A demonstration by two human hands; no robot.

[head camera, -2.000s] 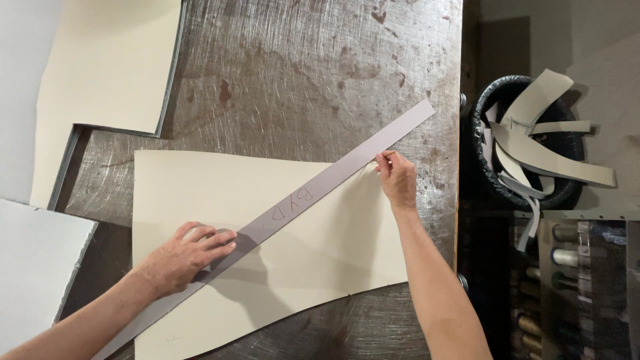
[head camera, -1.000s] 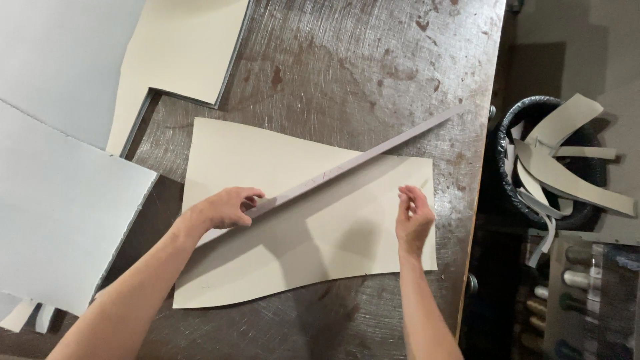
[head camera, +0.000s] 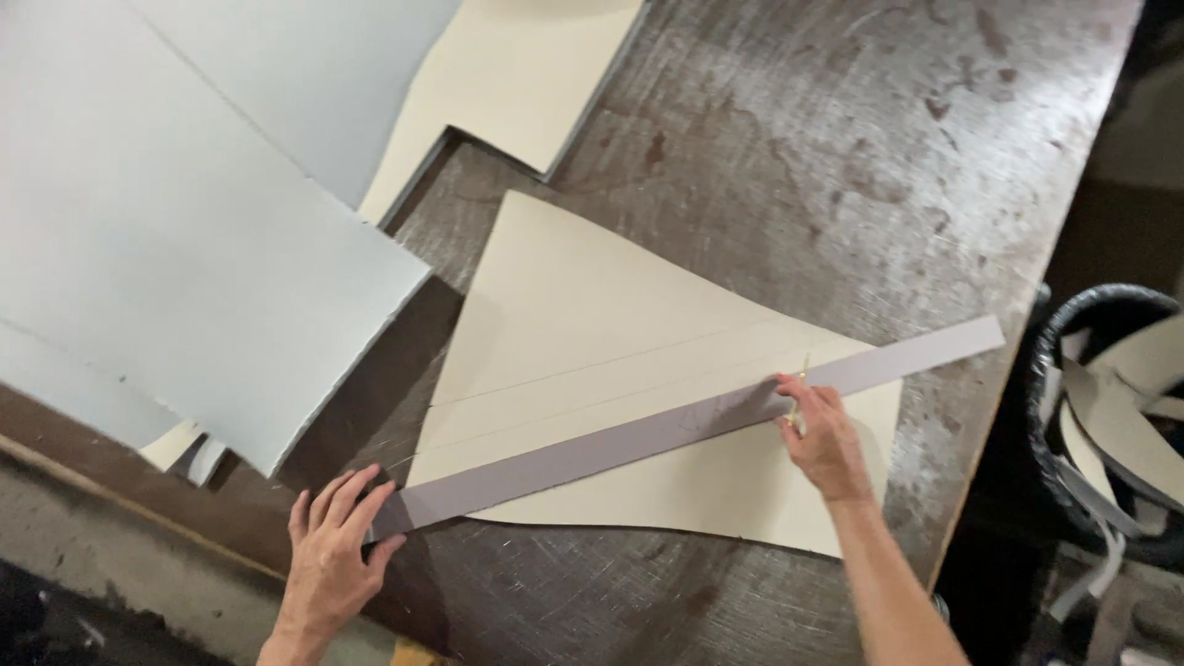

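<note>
A long grey-mauve strip template (head camera: 573,460) lies diagonally across a cream sheet (head camera: 592,287), which has thin drawn lines above the strip. The strip overhangs the sheet at both ends. My left hand (head camera: 338,536) is at the strip's lower left end, fingers spread, thumb and fingertips touching it. Near the strip's right part, my right hand (head camera: 819,425) holds a thin, clear pen-like tool (head camera: 803,374) between the fingers, with fingertips at the strip's upper edge. Faint marking shows on the strip beside this hand.
Large pale grey sheets (head camera: 213,250) lie at the left, partly over cream sheets (head camera: 518,74) with a notched edge. The metal worktop (head camera: 832,166) is scratched and stained. Beyond its right edge stands a black-lined bin (head camera: 1045,398) holding curved offcuts (head camera: 1128,398).
The strip, tilted up off the sheet one second ago, now lies lower across it. My left hand has moved to its end, and my right hand is at its upper edge. The view has turned.
</note>
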